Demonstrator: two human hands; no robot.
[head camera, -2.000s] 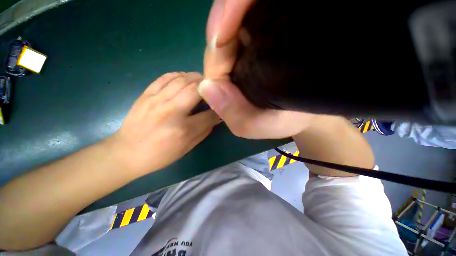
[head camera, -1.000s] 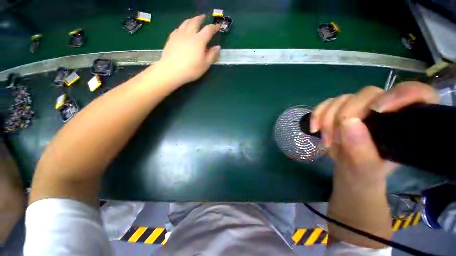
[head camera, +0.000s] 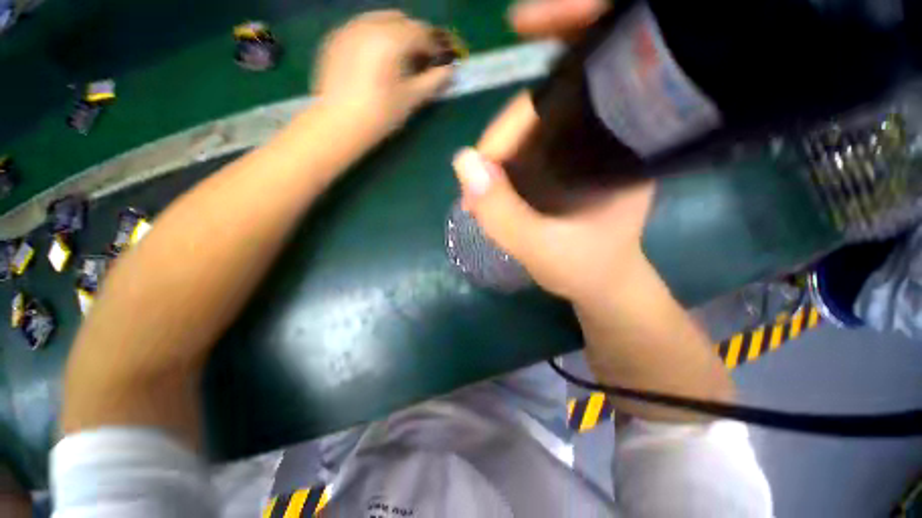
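Observation:
My left hand (head camera: 376, 66) is at the pale rail, its fingers closed around a small dark watch housing (head camera: 441, 49) with a bit of yellow at its edge. The hand is blurred. My right hand (head camera: 551, 218) grips the thick black electric screwdriver (head camera: 667, 86), which fills the upper right and shows a pale label. The driver tip is not visible. The round perforated screw dish (head camera: 483, 253) lies on the green bench, partly hidden behind my right hand.
A raised pale metal rail (head camera: 217, 139) crosses the bench. Several housings with yellow-edged batteries lie at left, such as one housing (head camera: 38, 326); others, including one housing (head camera: 257, 51), lie beyond the rail. Trays of slim items (head camera: 859, 172) stand at right. A black cable (head camera: 708, 407) runs right.
My left hand has closed on the housing beyond the rail. My right hand and the screwdriver have moved left and nearer to it in view. The view has turned, bringing trays into sight at right.

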